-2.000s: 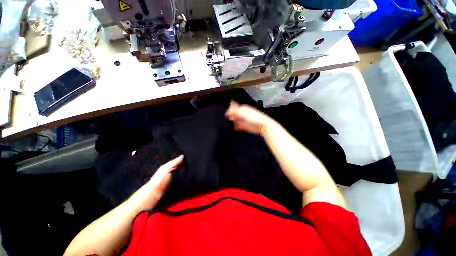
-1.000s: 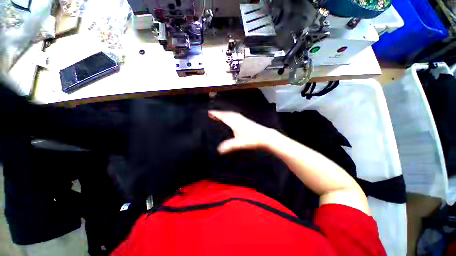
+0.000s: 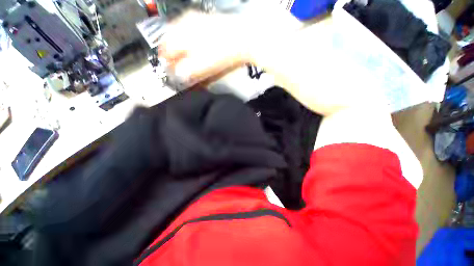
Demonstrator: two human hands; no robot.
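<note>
A black garment lies bunched and blurred across my lap, below the table's front edge. My right hand is raised over the table's edge, in front of the button feeder. It is overexposed and blurred, so its fingers are hard to read and I cannot tell whether it holds anything. My left hand is not visible. The button-sewing machine head stands at the upper left, with no cloth on its work plate.
A smartphone lies on the pale table at the left. More black cloth hangs right of my lap. A white bin holds dark garments at the upper right. Blue things lie at the lower right.
The view has turned to the right. My right hand has moved up from the garment to the feeder. The garment is now bunched up on my lap. My left hand, visible two seconds ago, is gone.
</note>
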